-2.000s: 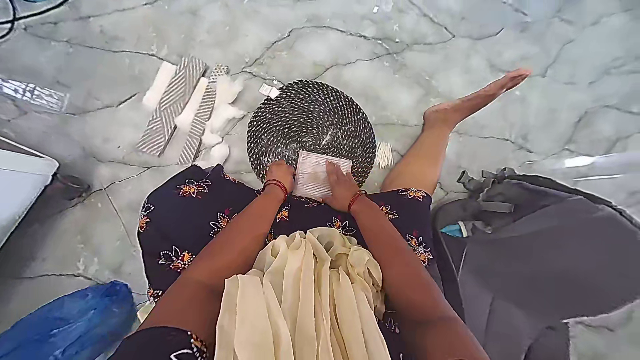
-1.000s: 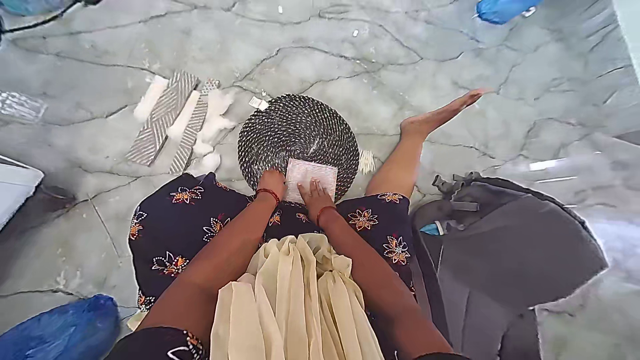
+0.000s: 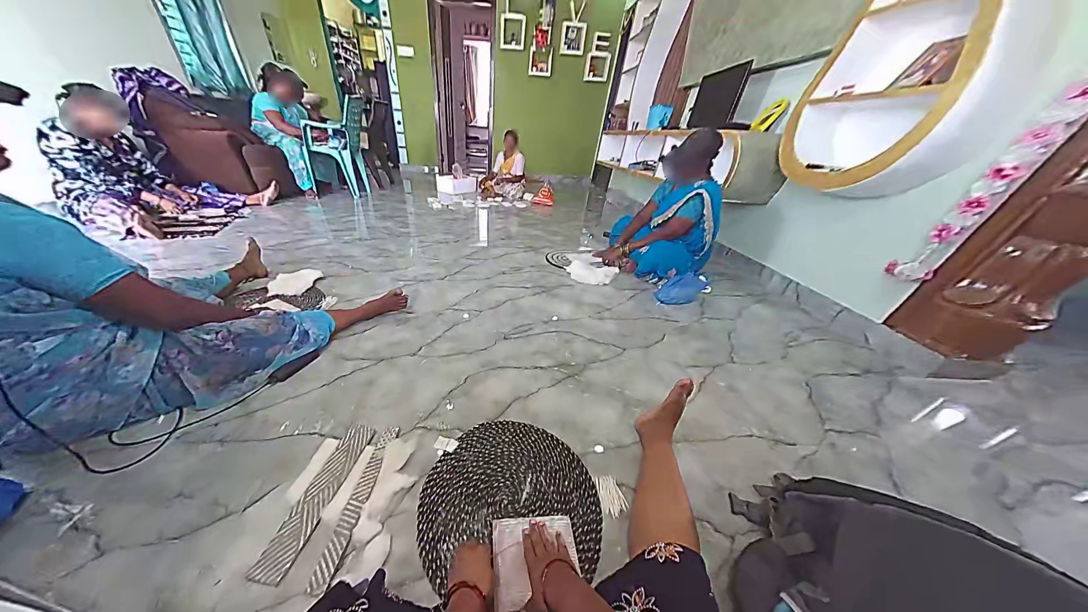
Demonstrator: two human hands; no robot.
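A round black-and-white woven mat (image 3: 510,467) lies on the marble floor in front of me. On its near part is a flat whitish rectangular piece (image 3: 512,561), striped or ribbed. My right hand (image 3: 548,552) lies flat on this piece, fingers stretched forward. My left hand (image 3: 470,571) is at its left edge on the mat; its fingertips are hard to make out, so its grip is unclear. Left of the mat lie striped grey strips (image 3: 314,506) and white fluffy material (image 3: 387,480). A bundle of thin white sticks (image 3: 610,495) touches or nearly touches the mat's right edge.
A dark grey backpack (image 3: 901,552) lies at the right. My bare foot (image 3: 667,415) extends beyond the mat. At left sits a person in blue (image 3: 127,323), a black cable (image 3: 174,429) nearby. Another person in blue (image 3: 680,217) sits farther right; more people are at the back.
The view has tilted up to the room. My right hand has moved from the piece's right edge onto its top, where it lies flat.
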